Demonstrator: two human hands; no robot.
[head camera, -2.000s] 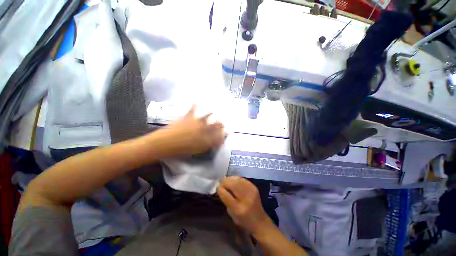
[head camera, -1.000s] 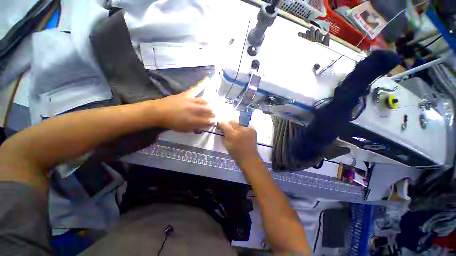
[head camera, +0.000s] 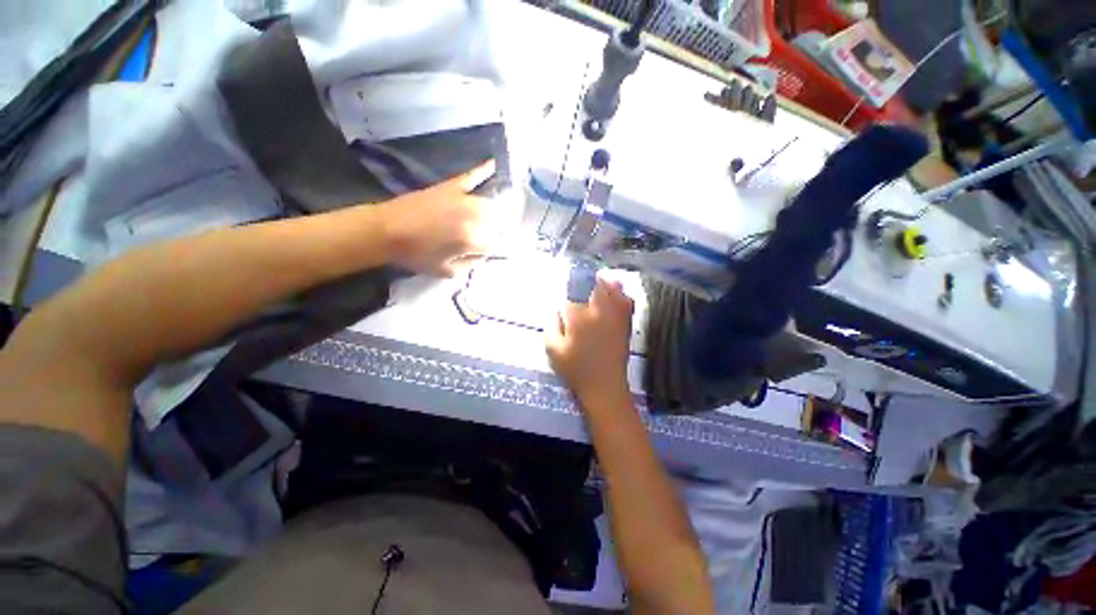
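Note:
My left hand (head camera: 447, 225) lies on the cloth left of the needle, fingers pointing toward the bright lamp spot; glare hides its fingertips. Beside it are a dark grey panel (head camera: 284, 111) and a light grey panel (head camera: 415, 106) with a stitched pocket edge. My right hand (head camera: 594, 330) is at the needle area, fingers bent just below the presser foot (head camera: 581, 282). Glare hides whether either hand grips cloth. The white sewing machine (head camera: 691, 156) stands behind the hands.
A navy cloth roll (head camera: 799, 258) hangs over the machine head. A ribbed grey-brown bundle (head camera: 673, 348) lies right of my right hand. The ruler-marked table edge (head camera: 481, 390) runs in front. A blue crate (head camera: 863, 547) and pale cloth (head camera: 721, 523) are below. A red basket (head camera: 799, 60) stands behind.
The cloth between my hands and the lap has moved up to the needle. My right hand has moved up from the table edge to the presser foot, then slightly right, apart from my left hand.

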